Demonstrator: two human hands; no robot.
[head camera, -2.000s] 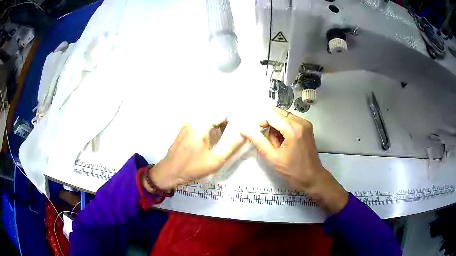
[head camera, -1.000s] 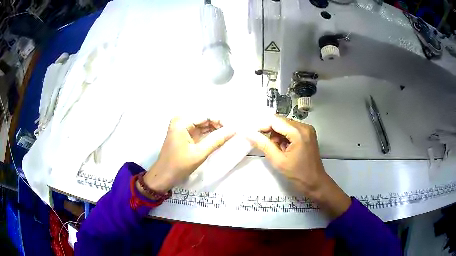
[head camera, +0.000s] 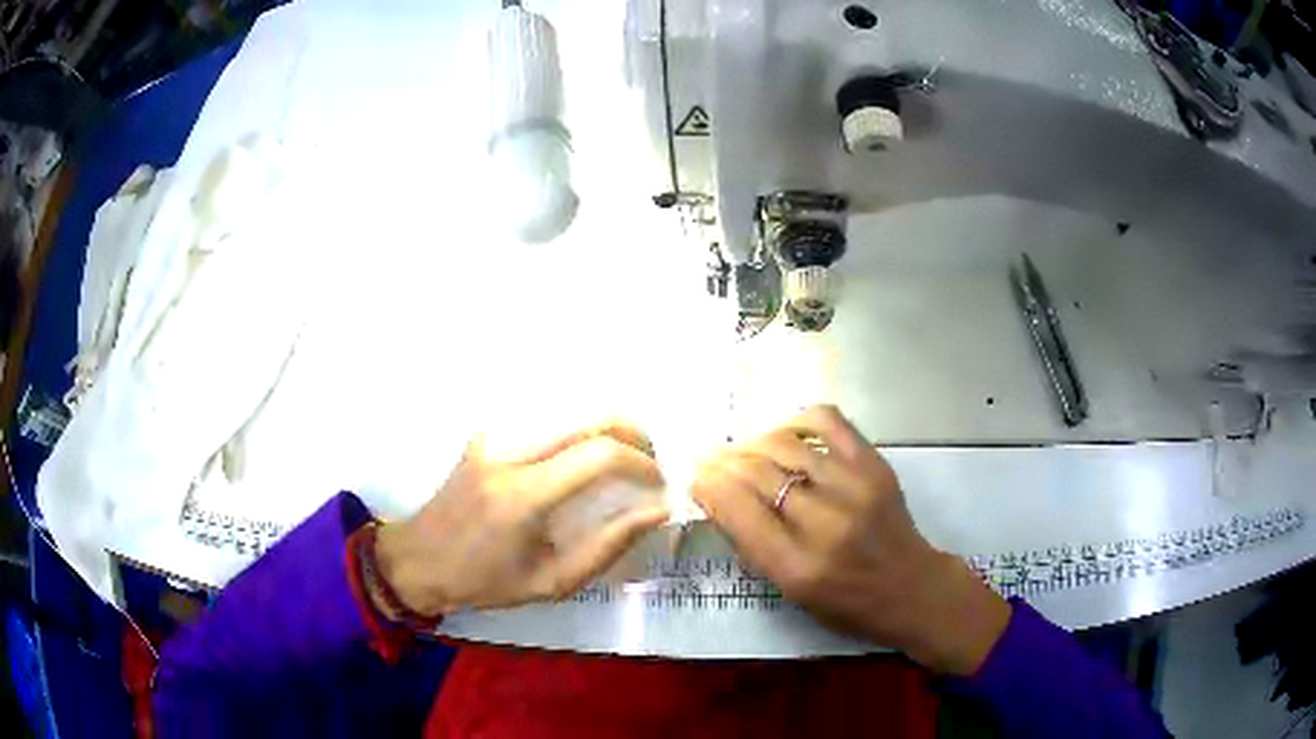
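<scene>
White fabric (head camera: 678, 494) is pinched between the fingertips of both hands, in front of the machine and above the ruler tape. Its outline is mostly washed out by the lamp's glare. My left hand (head camera: 527, 523) is closed on it from the left, my right hand (head camera: 808, 523) from the right; the fingertips nearly touch. A ring shows on my right hand. The presser foot (head camera: 752, 293) of the sewing machine (head camera: 996, 137) is behind and above the hands, apart from them. Whether cloth lies under it, I cannot tell in the glare.
Thread snips (head camera: 1051, 339) lie right of the needle area. A white sewing lamp (head camera: 531, 181) hangs left of the machine head. Crumpled white cloth (head camera: 173, 347) covers the left of the table. Pale scraps (head camera: 1235, 412) lie at right. The ruler tape (head camera: 1140, 556) runs along the front edge.
Both hands have moved nearer the table's front edge and closer together, away from the presser foot, with the fabric between them. The view has shifted, so the machine appears further left.
</scene>
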